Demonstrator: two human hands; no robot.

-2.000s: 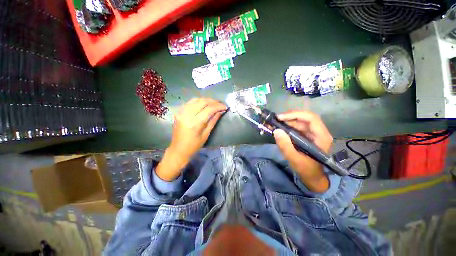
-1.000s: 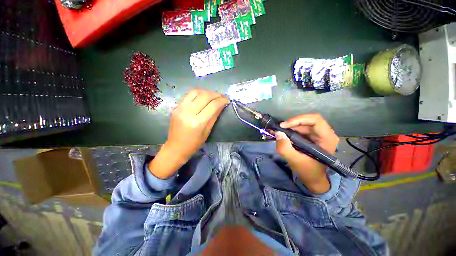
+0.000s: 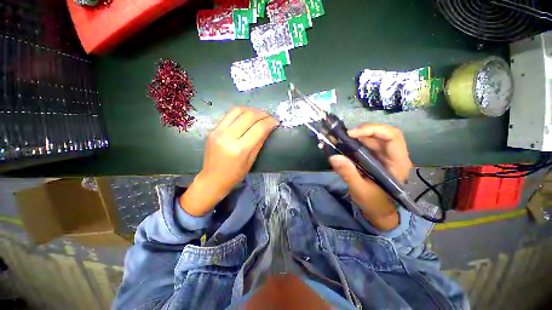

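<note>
My right hand (image 3: 378, 166) holds a black soldering iron (image 3: 363, 158) like a pen. Its thin metal tip, with the pale feed tube beside it, is raised over a white-glaring circuit board (image 3: 307, 108) with a green end. My left hand (image 3: 235, 148) has its fingertips pinched together at the board's left end. A tiny dark piece seems to show at the fingertips, too small to tell for sure. A pile of small dark-red components (image 3: 171, 95) lies left of my left hand. More circuit boards (image 3: 259, 72) overlap above the work.
A fan of boards (image 3: 393, 89) lies right, beside a tip cleaner tin (image 3: 463, 97). A black fume fan (image 3: 493, 15) and white-grey box (image 3: 531, 91) stand at right. A red tray (image 3: 121, 24) is top left, clear blister trays (image 3: 48, 91) at left. Below: a cardboard box (image 3: 63, 209), a red bin (image 3: 490, 192).
The iron's tip has lifted from the board's left end and moved up and slightly right. My left hand stays at the board. Earlier, the view shifted a little.
</note>
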